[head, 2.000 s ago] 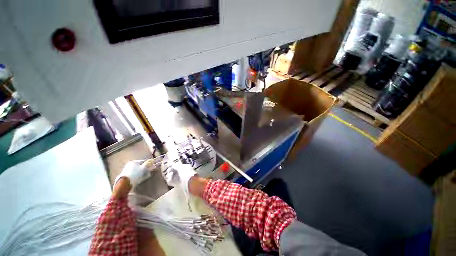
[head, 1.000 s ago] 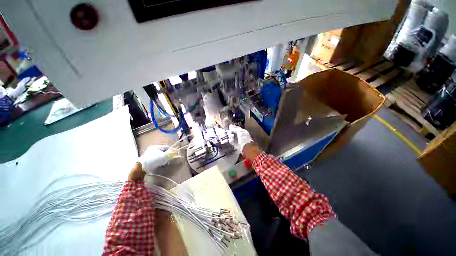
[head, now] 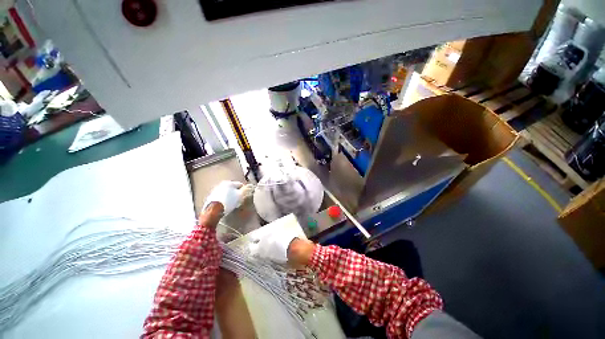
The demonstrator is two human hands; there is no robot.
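Note:
My left hand, in a white glove, is shut on white cable beside the left edge of the rotary table. The round rotary table is blurred, and the fixtures on it cannot be made out. My right hand, gloved, is low over the cream cable rest, above the near part of the white cables. Whether its fingers hold a cable is hard to tell. The cable ends, reddish-brown and silver, lie clustered below my right hand.
The white control cabinet overhangs the machine. Green and red buttons sit on the front edge, beside a slanting pale rod. A metal sheet and an open carton stand right. A white sheet lies under the cables.
My right hand has moved from the fixtures on the disc back towards me, to the cables. The disc, sharper before, is now blurred. My left hand stays beside it. The camera view has shifted.

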